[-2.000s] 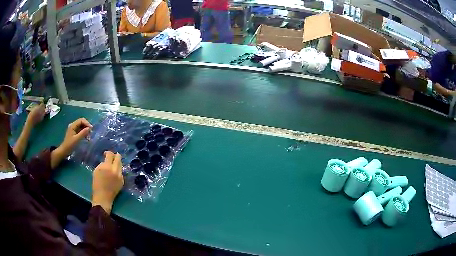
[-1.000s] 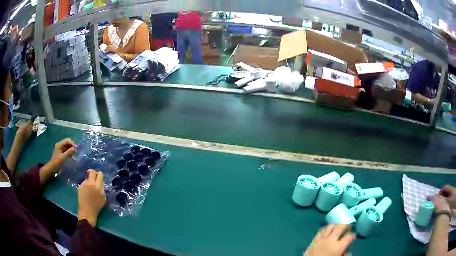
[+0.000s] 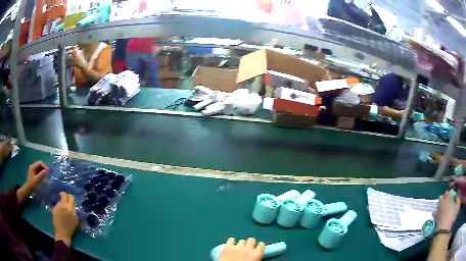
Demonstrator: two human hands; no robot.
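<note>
My right hand (image 3: 242, 251), cut off by the bottom edge, is closed over a mint-green handheld unit (image 3: 276, 249). The unit's rounded end shows left of the fingers, and its handle sticks out to the right. My left hand is not in view. Three mint units (image 3: 265, 209) stand close together on their drum heads, spoked ends up, handles slanting to the right. Another mint unit (image 3: 331, 234) stands apart, nearer the front.
At left, a neighbour's hands touch a clear film (image 3: 65, 173) with black round parts (image 3: 97, 196). At right, another person's hand (image 3: 447, 209) is by white sheets (image 3: 396, 209) and a mint part. Behind runs the dark green conveyor (image 3: 204, 142); cartons (image 3: 296, 113) stand beyond.
My right hand has entered and taken a mint unit from the front of the group, shifting it left. The view has swung right. A person's hands have appeared at the right sheets.
</note>
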